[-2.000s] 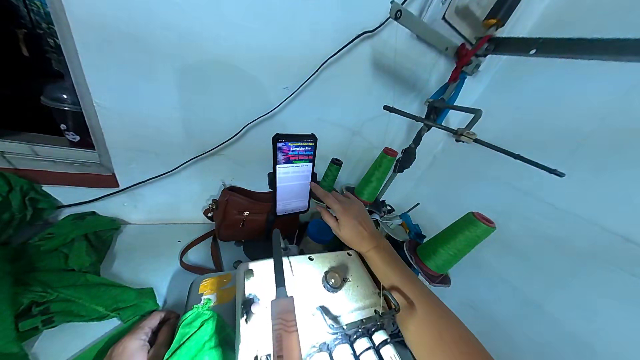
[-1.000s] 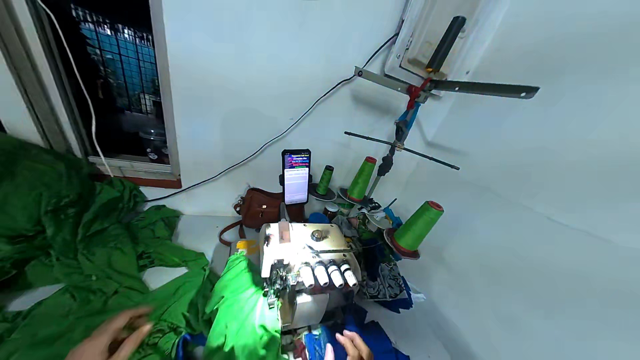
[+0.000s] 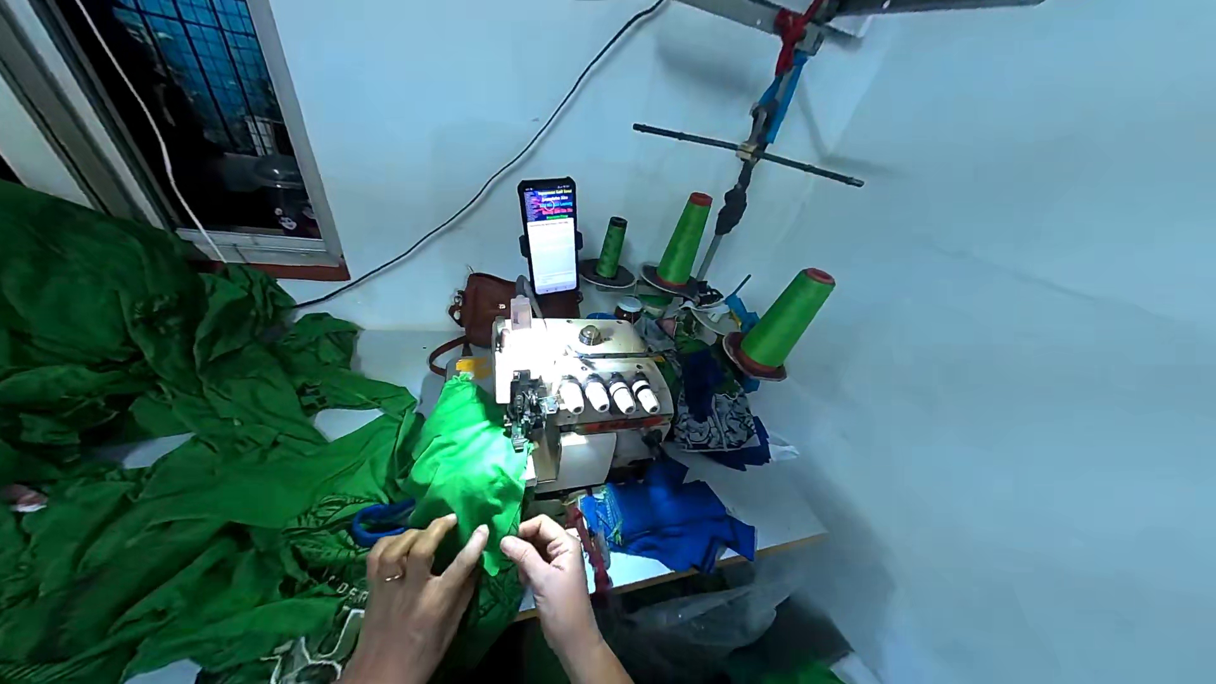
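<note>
A white overlock sewing machine (image 3: 589, 370) stands on the table with its light on. Bright green fabric (image 3: 470, 456) runs from beside its needle area down toward me. My left hand (image 3: 418, 589) rests at the fabric's lower left, fingers spread and bent; whether it pinches the cloth is unclear. My right hand (image 3: 556, 575) pinches the fabric's lower right edge between thumb and fingertips. Blue-handled scissors (image 3: 382, 522) lie just above my left hand, partly under cloth.
Heaped dark green fabric (image 3: 237, 456) covers the left side. Blue cloth (image 3: 674, 518) lies near the table's right edge. Behind the machine are a lit phone (image 3: 551, 237) on a holder, a brown bag (image 3: 484, 304) and green thread cones (image 3: 788, 318).
My right hand, near the phone two seconds ago, is now at the green fabric in front of the machine. My left hand has come in beside it. The view has shifted.
</note>
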